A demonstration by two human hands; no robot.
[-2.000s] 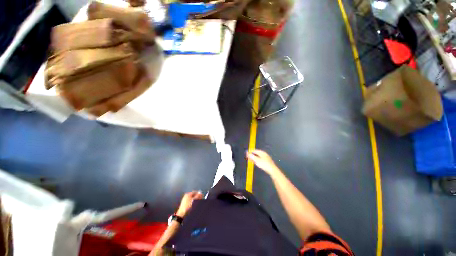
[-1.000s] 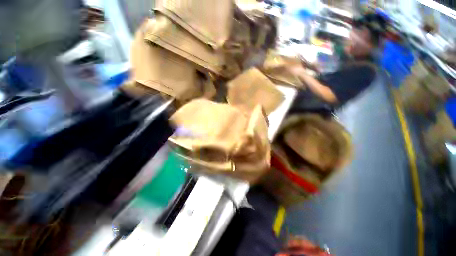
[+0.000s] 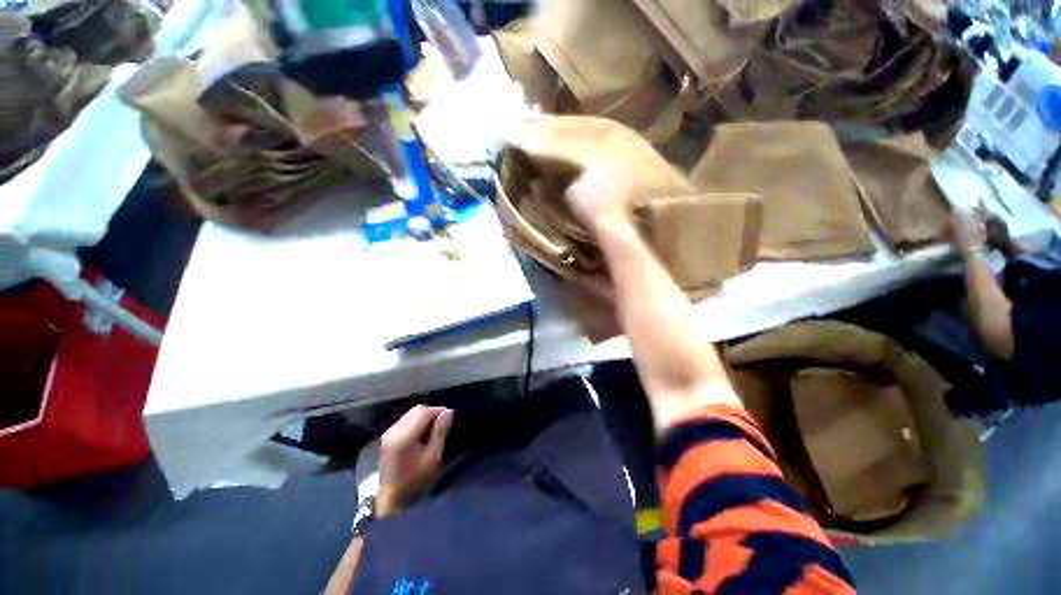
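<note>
A tan bag body [image 3: 646, 169] lies on the white-covered table [image 3: 279, 314], right of the blue machine [image 3: 425, 215]. My right hand [image 3: 599, 203] reaches over the bag body, its fingers at the bag's opening. The hand is blurred and its fingertips are partly hidden, so its grip cannot be told. My left hand [image 3: 415, 451] is low in front of my apron, near the table's front edge. It holds nothing and its fingers are loosely curled, with the thumb apart.
More tan bag pieces [image 3: 785, 192] lie to the right, with piles behind. A large carton [image 3: 954, 465] holding tan pieces stands below at right. A red crate [image 3: 99, 407] is at far left. Another person's forearm [image 3: 989, 291] is at the right edge.
The view has turned from the aisle to the table with the blue machine. My right arm now extends over a bag body, and my left hand is back in view.
</note>
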